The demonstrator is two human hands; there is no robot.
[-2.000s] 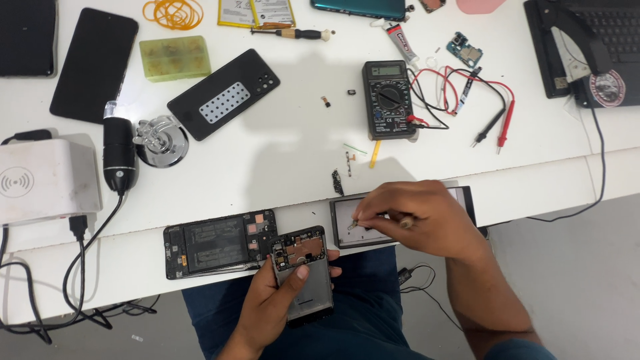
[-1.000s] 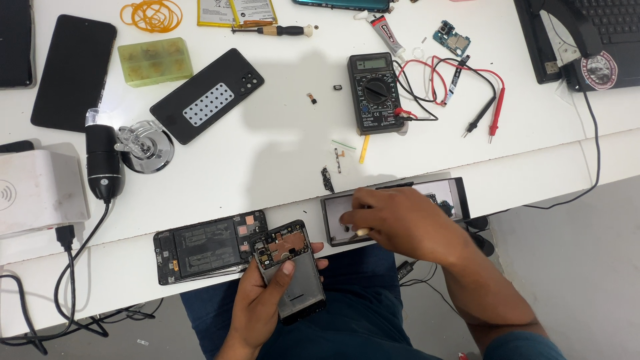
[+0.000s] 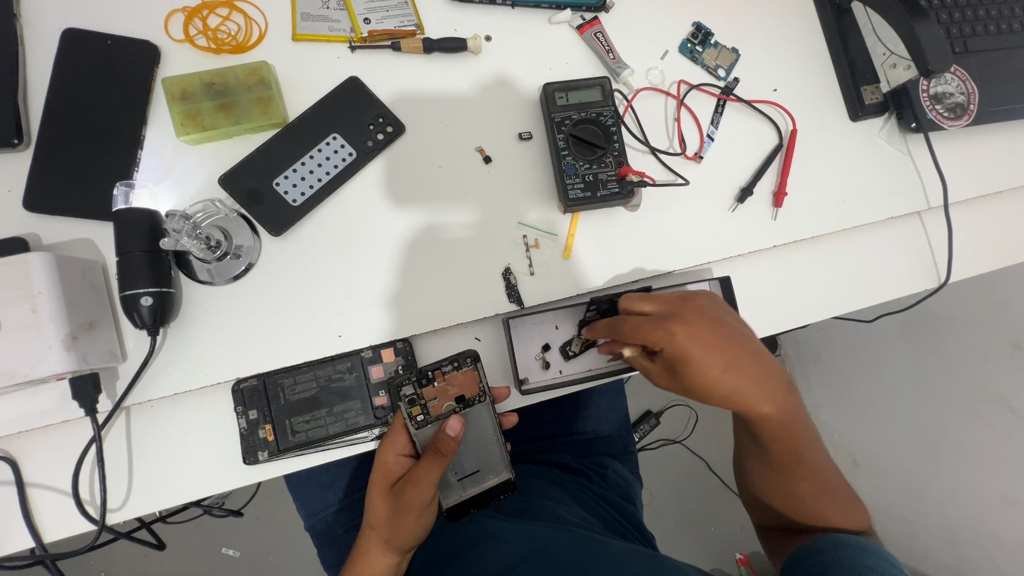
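My left hand [image 3: 428, 460] holds an opened smartphone chassis [image 3: 472, 452] over my lap, thumb on its face; copper-coloured shielding shows at its top. To its left lies another opened phone frame [image 3: 320, 400] on the table's front ledge. Over a shallow dark-rimmed tray [image 3: 524, 360], my right hand [image 3: 680, 348] grips a black plastic phone part [image 3: 592, 320] with its fingertips. A slim tool with a pale end [image 3: 630, 352] is tucked in the same hand. Small components [image 3: 544, 356] lie in the tray beside the part.
Behind the hands are a digital multimeter [image 3: 588, 144] with probes [image 3: 784, 172], a small black flex part [image 3: 512, 286], a phone back cover [image 3: 312, 156] and a green plastic box [image 3: 224, 102]. A USB microscope [image 3: 144, 264] stands left; a laptop [image 3: 976, 56] sits far right.
My right hand has shifted right in the tray and now has the black plastic part at its fingertips. My left hand still holds the phone chassis.
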